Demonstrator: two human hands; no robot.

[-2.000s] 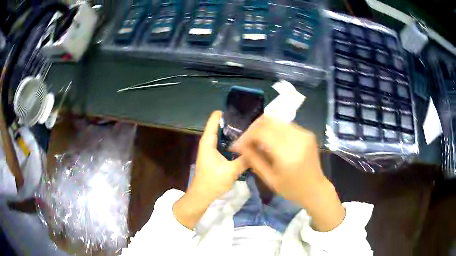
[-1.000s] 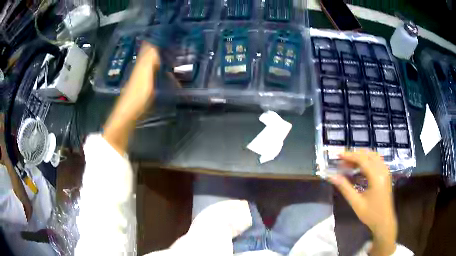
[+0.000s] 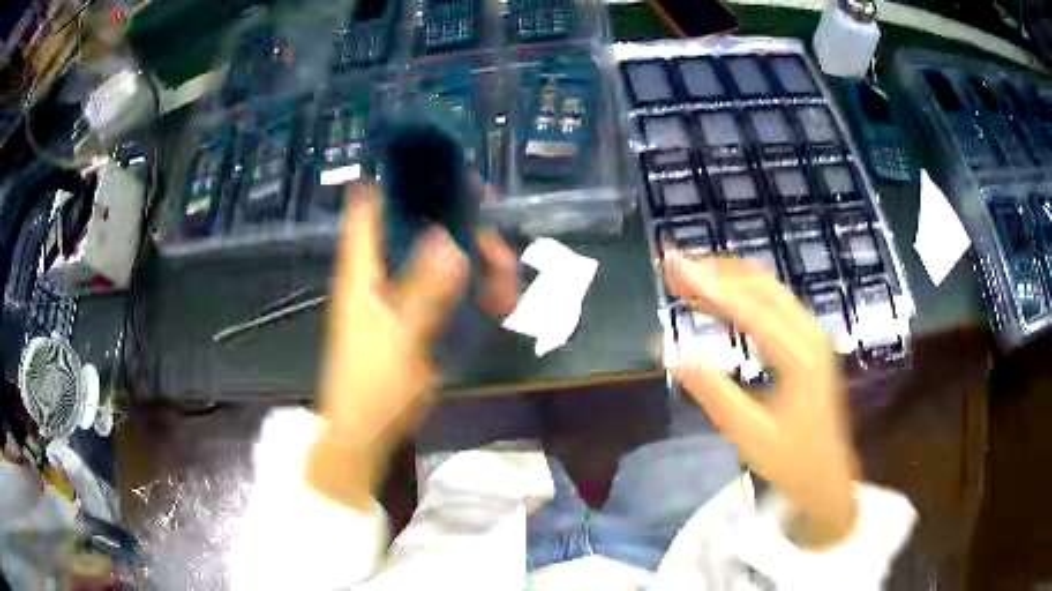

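My left hand (image 3: 392, 312), blurred, holds a dark teal keypad phone (image 3: 427, 185) upright in front of the phone tray (image 3: 565, 210). The phone's details are too blurred to read. My right hand (image 3: 773, 369) is over the lower left corner of the lens tray (image 3: 900, 289), thumb and forefinger apart. I cannot tell whether a thin lens is between them. The lens tray holds black-framed lenses (image 3: 784, 185) in a grid. A white wipe (image 3: 554, 294) lies on the bench between my hands.
Tweezers (image 3: 271, 314) lie on the bench at left. A small white fan (image 3: 52, 375) and a white boxed device (image 3: 113, 231) stand at far left. At right are a white bottle (image 3: 848, 40), a loose phone (image 3: 879, 133), white paper (image 3: 940, 231) and another phone tray (image 3: 1004, 173).
My left hand has come back from the phone tray with a phone in it. My right hand has shifted left to the lens tray's lower left corner. The whole view has shifted.
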